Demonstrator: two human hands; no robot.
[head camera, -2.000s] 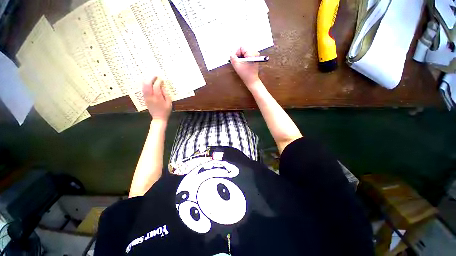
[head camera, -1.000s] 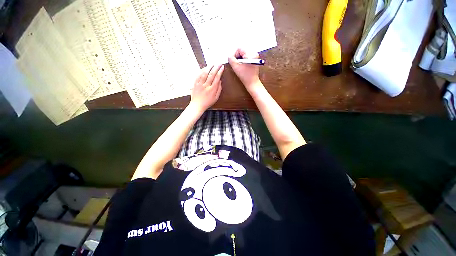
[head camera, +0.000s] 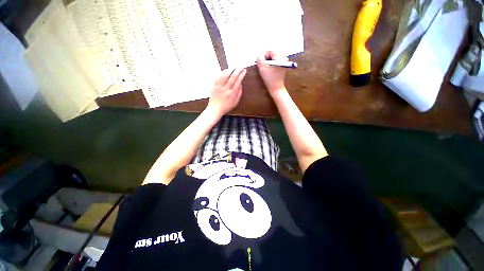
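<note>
My right hand (head camera: 273, 73) holds a white pen (head camera: 281, 64) with a dark end at the lower edge of a white sheet (head camera: 262, 29) with small writing. My left hand (head camera: 227, 91) lies with its fingers at that sheet's lower left corner and holds nothing in its grasp. Left of it, yellowish printed lists (head camera: 169, 55) with dense rows overlap and fan out. The pen's writing tip is hidden by my right fingers.
A yellow torch-like object (head camera: 364, 39) with a black end lies right of the papers. A white folded bundle (head camera: 419, 74) lies farther right. A bluish-white sheet (head camera: 17, 71) is at the far left. The brown desk's (head camera: 329, 106) front edge runs before my body.
My left hand has moved right, from the yellowish lists to the white sheet's lower corner. My right hand keeps the pen at the sheet's lower edge. The whole view has shifted slightly.
</note>
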